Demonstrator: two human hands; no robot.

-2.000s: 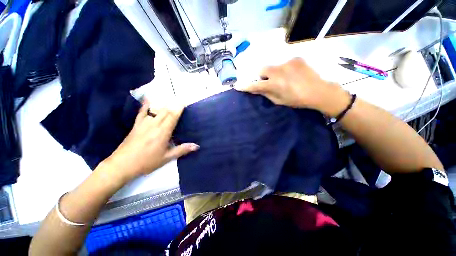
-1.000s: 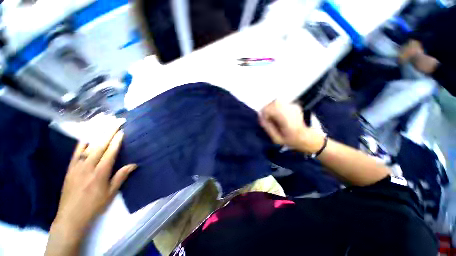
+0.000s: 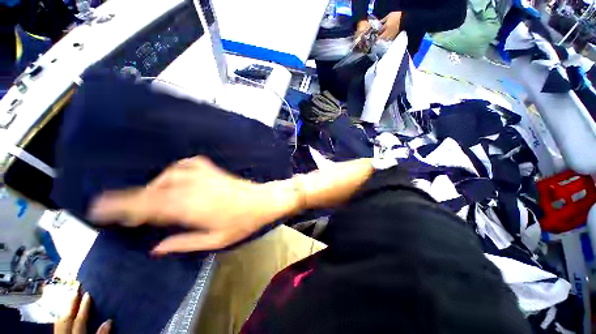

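Note:
A dark navy cut panel (image 3: 176, 130) is raised over the table at the left centre, in front of the phone. My right hand (image 3: 196, 205) is at its lower edge, blurred, fingers pointing left; whether it grips the cloth is unclear. Another part of navy cloth (image 3: 140, 280) lies on the table below. My left hand (image 3: 82, 316) is at the bottom left, cut off by the frame edge, with its fingertips at the cloth's left edge. Metal parts of the sewing machine (image 3: 29, 264) show at the far left.
A large pile of navy and white pieces (image 3: 457, 156) lies on the right. Another person's hands (image 3: 379, 31) hold grey-white cloth at the top. A red object (image 3: 565, 199) is at the far right. The measuring tape edge (image 3: 193, 297) runs beside the lower cloth.
The view has swung right, bringing the pile and the other person into fuller view. My right hand has moved across to the left, and navy cloth is now raised. My left hand is mostly out of frame.

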